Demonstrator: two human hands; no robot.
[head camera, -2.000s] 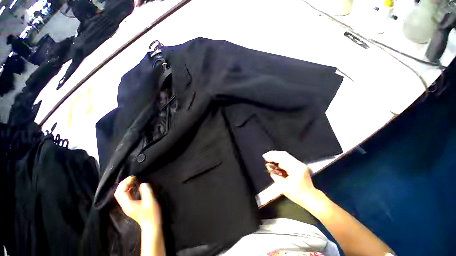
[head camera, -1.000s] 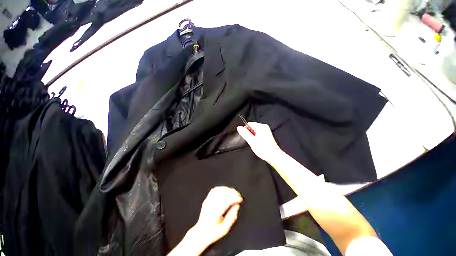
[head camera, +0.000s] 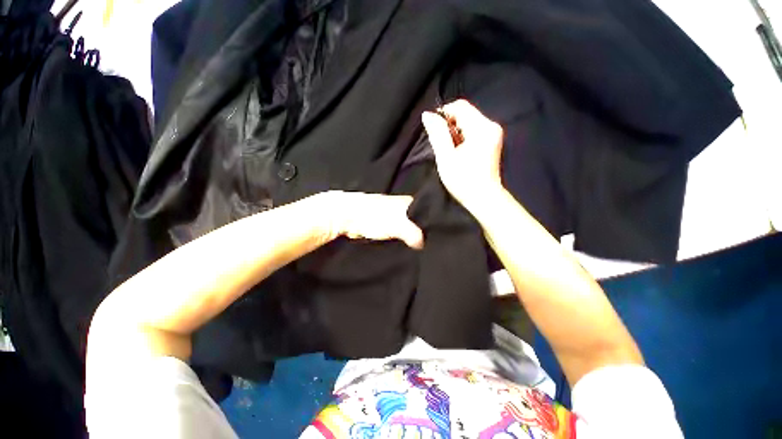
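Note:
A black suit jacket (head camera: 343, 291) lies spread in front of me, its front edge folded back so the shiny lining (head camera: 225, 159) shows beside a dark button (head camera: 286, 171). My left hand (head camera: 386, 219) pinches the jacket's lower front between thumb and fingers, bunching the cloth. My right hand (head camera: 467, 141) is closed around small snips (head camera: 454, 130) with a reddish grip, just above the jacket near the sleeve. Their blade tips are hard to make out.
Dark hanging jackets (head camera: 60, 171) with hooks stand at the left. The white table (head camera: 737, 189) shows at the right, with a thin dark object (head camera: 770, 45) at its far right. Blue floor (head camera: 686, 343) lies beyond the near edge. My patterned clothing (head camera: 446, 403) shows at the bottom.
The view has tilted down. My left hand has moved from above the lower front to grip its cloth. The pocket flap that stood raised no longer shows clearly. My right hand still holds the snips.

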